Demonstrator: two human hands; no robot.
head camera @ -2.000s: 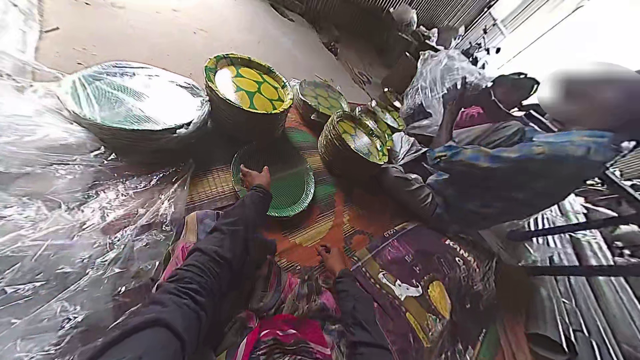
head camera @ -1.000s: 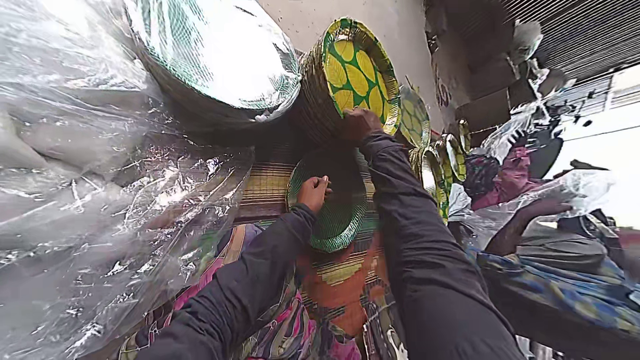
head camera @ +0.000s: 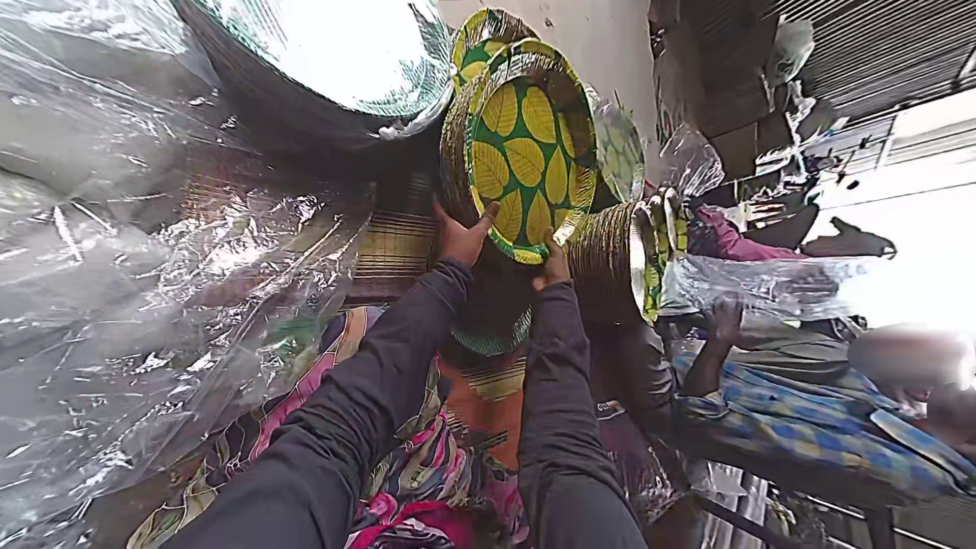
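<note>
A stack of plates with yellow leaves on green (head camera: 526, 156) is gripped at its near edge from both sides. My left hand (head camera: 465, 235) holds its left side, thumb on the rim and fingers along the stack's side. My right hand (head camera: 555, 263) grips its lower right rim, the thumb on top. Another leaf-patterned plate (head camera: 492, 38) shows just behind the stack. Below my hands, partly hidden by the stack and its shadow, a green plate (head camera: 496, 339) lies on the striped woven mat (head camera: 393, 248).
A large stack topped with a plastic-wrapped green plate (head camera: 320, 91) stands at upper left. Clear plastic sheeting (head camera: 152, 320) covers the left side. More leaf-patterned plate stacks (head camera: 610, 248) stand at right, beside a seated person in a blue checked garment (head camera: 808, 412) handling clear plastic.
My left hand has moved from over the green plate to the leaf-patterned stack. Both hands now hold that stack, which has come away from the leaf-patterned plate behind it. The view has shifted.
</note>
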